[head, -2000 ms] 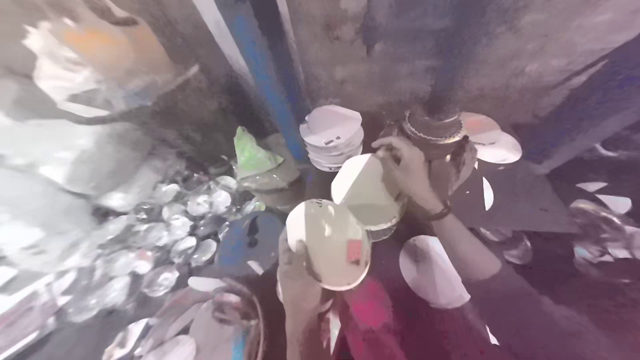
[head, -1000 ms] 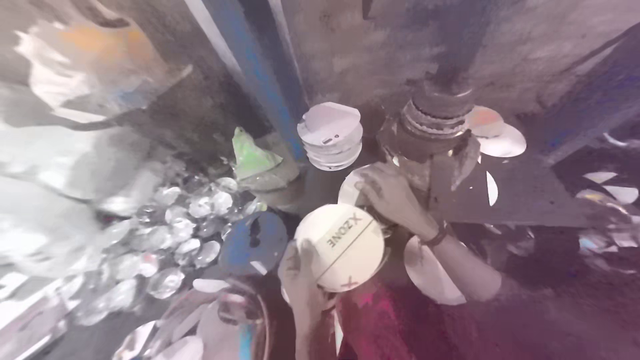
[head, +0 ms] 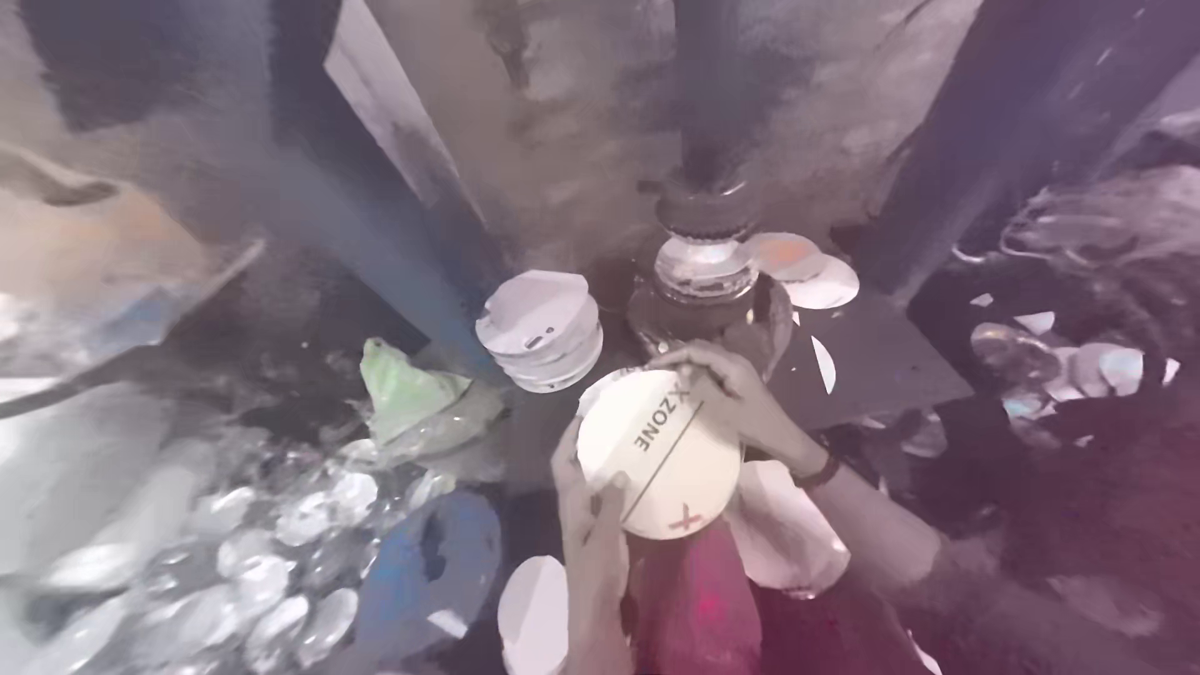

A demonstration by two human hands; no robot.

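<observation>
A round cream-coloured disc (head: 670, 469) bearing printed writing is between my two hands, low in the middle of the view. My left hand (head: 592, 516) grips its left edge, with the thumb on its face. My right hand (head: 741, 389) lies over its upper right edge, fingers bent; whether it also holds another disc underneath cannot be told. Beyond them stands a stack of white round pieces (head: 542, 328). To the right of that stack is a machine's round metal head (head: 708, 267) under a dark column. A pale rounded piece (head: 787, 534) lies below my right wrist.
Many shiny round pieces (head: 272, 553) are heaped at the left, beside a green cloth or bag (head: 403, 394) and a blue round object (head: 436, 572). Pale discs (head: 820, 281) lie right of the machine. Blue-grey posts (head: 375, 234) rise at the back; more scraps (head: 1078, 370) lie at the right.
Two seconds ago my hands were on separate discs, apart; now both are at one disc. The disc in my left hand showed a red patch then, and a printed face now.
</observation>
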